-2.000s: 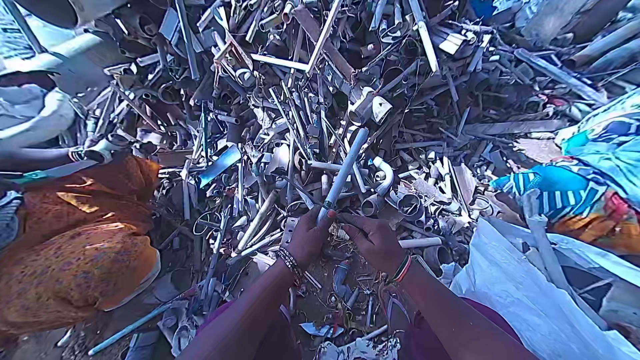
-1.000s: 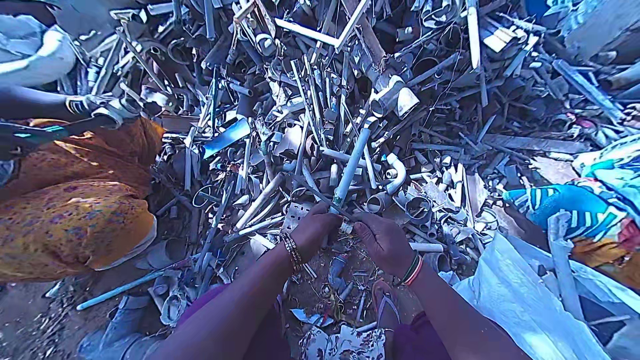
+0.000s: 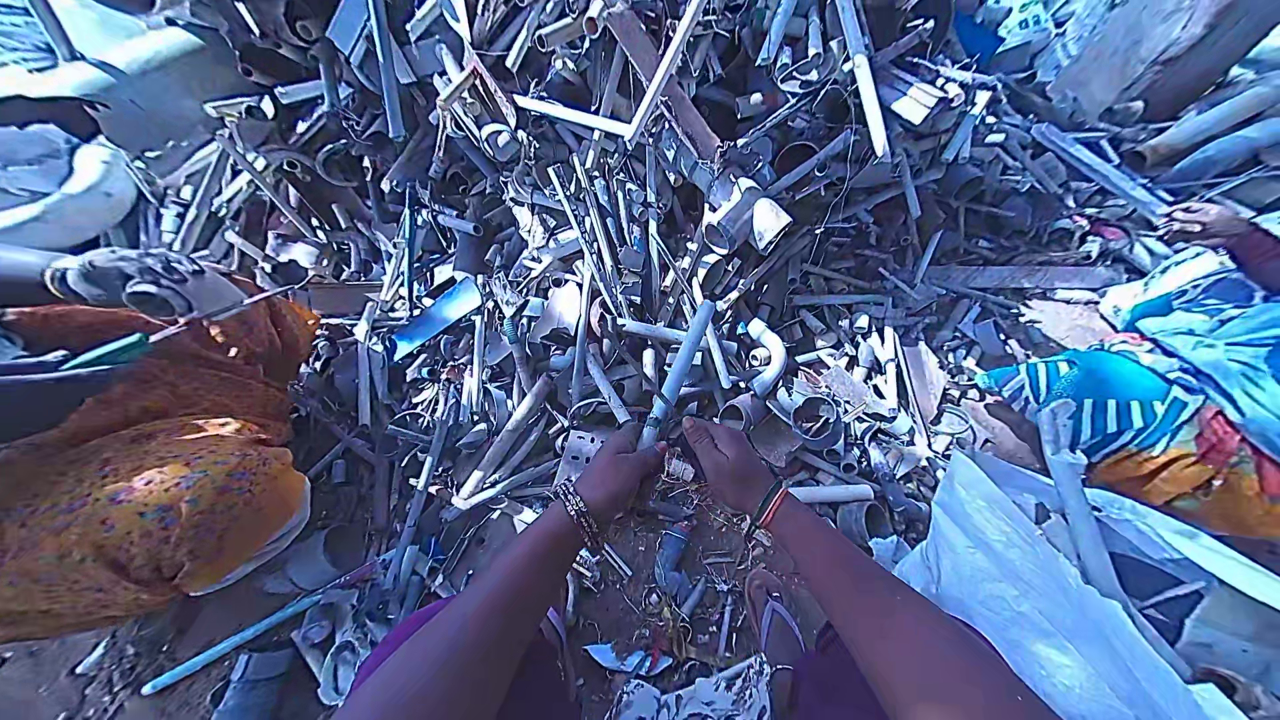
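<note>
My left hand is closed around the lower end of a pale plastic pipe, which points up and slightly right over the heap. Beside it, my right hand has its thumb and fingers near the pipe's lower end; whether it touches the pipe or pinches something thin is unclear. A white curved pipe piece lies just above my right hand. Below that hand is a short white pipe. A perforated plate lies close to my left hand's upper side.
A large heap of scrap pipes spreads ahead. At left, a person in orange cloth has a gloved hand near. Another person's hand shows at right, above blue cloth. A white plastic sheet lies at lower right, and a sandal below my hands.
My right hand has drawn slightly apart from my left, which keeps hold of the pipe. A co-worker's hand now shows at the right edge.
</note>
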